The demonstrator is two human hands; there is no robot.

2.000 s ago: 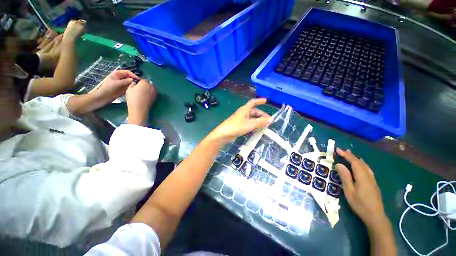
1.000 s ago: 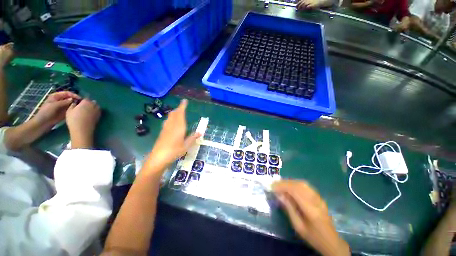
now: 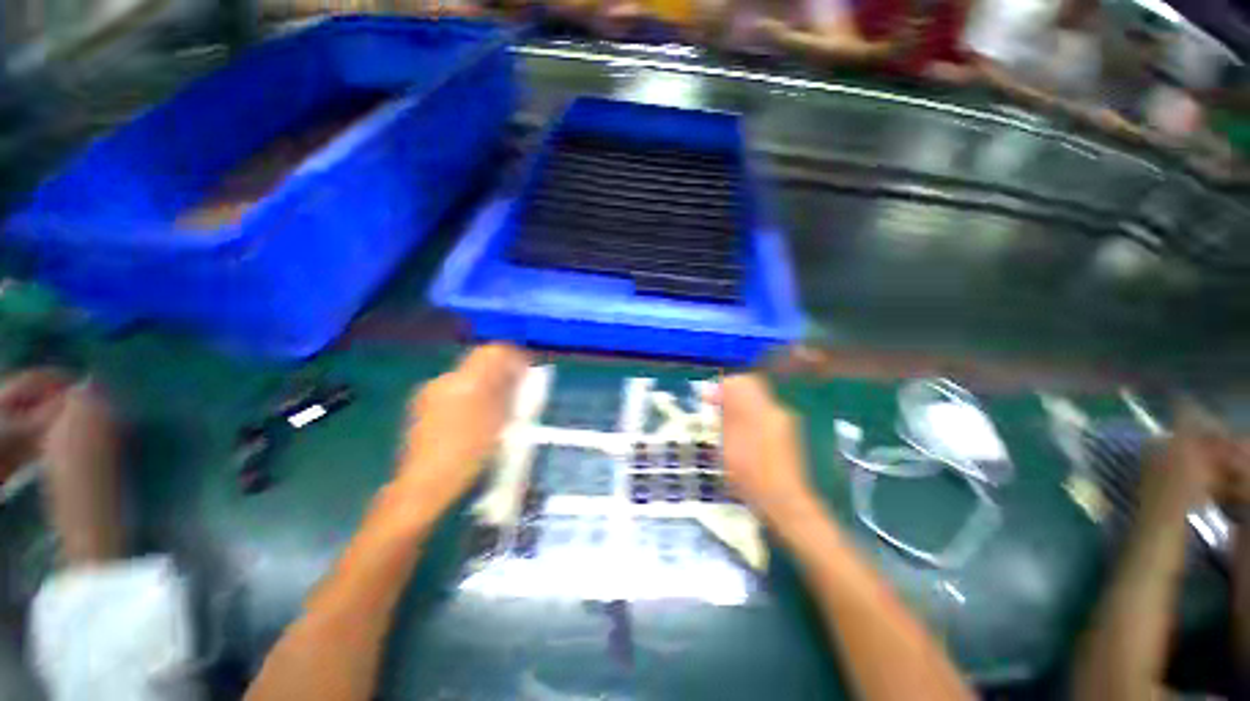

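The clear sheet (image 3: 576, 473) with cream tape strips lies flat on the green bench in front of me. Black units (image 3: 675, 473) sit in two rows at its right part. My left hand (image 3: 470, 401) is at the sheet's upper left corner and my right hand (image 3: 751, 427) is at its upper right side. The frame is blurred, so I cannot tell whether the fingers grip the sheet's edges. Dark units on the sheet's lower left are too blurred to make out.
A shallow blue tray (image 3: 617, 323) filled with black units stands behind the sheet. A deep blue crate (image 3: 295, 253) is at the left. Loose dark parts (image 3: 254, 459) lie left of my arm, a white charger with cable (image 3: 960, 431) at right. Other workers' arms are at both sides.
The view has swung right. The sheet now lies straighter before me. My right hand has moved from the sheet's lower right to its upper right side; my left hand is at the upper left corner.
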